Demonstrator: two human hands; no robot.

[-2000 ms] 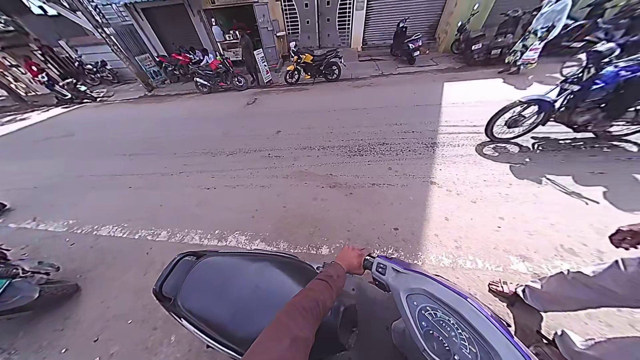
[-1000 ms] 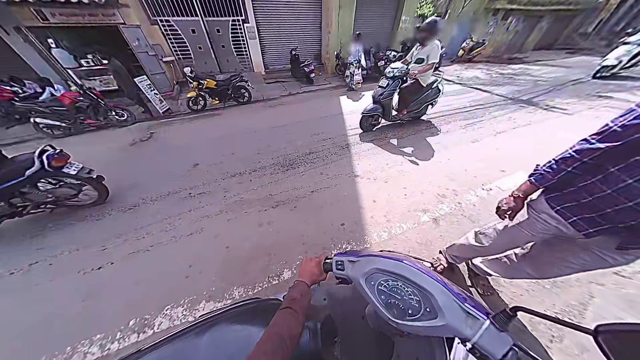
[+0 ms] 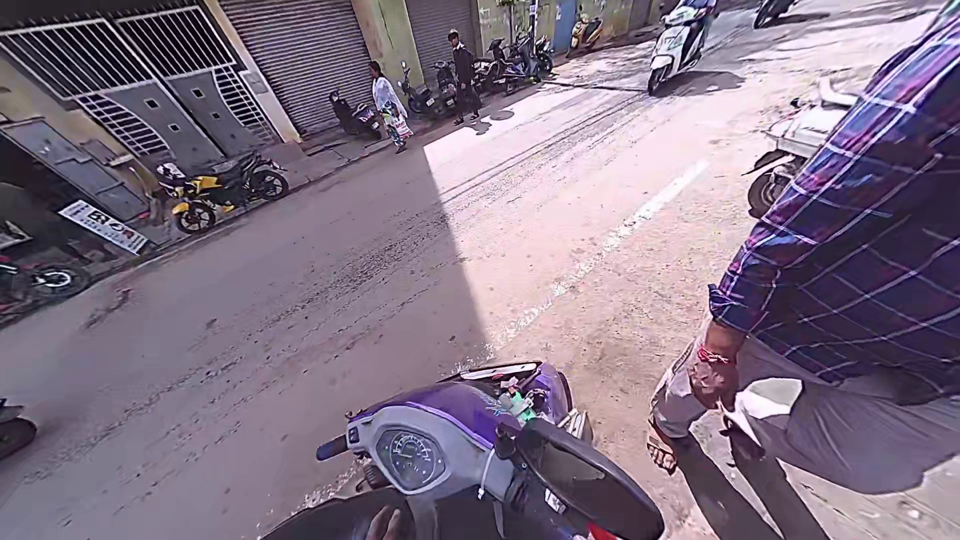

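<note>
A purple and grey scooter stands at the bottom centre, with its instrument cluster [image 3: 411, 459] facing up. Its far handlebar grip [image 3: 331, 448] has no hand on it. At the bottom edge, fingers of one hand, apparently my left hand [image 3: 384, 523], rest at the dark seat [image 3: 337, 517]; the rest of that hand is cut off. My right hand is out of view. A black rear-view mirror [image 3: 592, 480] is near the scooter's right side. Wires and a green part [image 3: 519, 405] show at the front panel.
A person in a plaid shirt [image 3: 862, 225] stands close at the right, one hand [image 3: 712, 382] hanging. A white scooter [image 3: 675, 45] with a rider is on the road. A yellow motorcycle [image 3: 225, 187] and two walkers line the far side. A white line [image 3: 600, 247] runs along the road.
My left hand has come off the far handlebar grip and is now low at the seat. The view has swung to the right. The person in plaid appears larger at the right.
</note>
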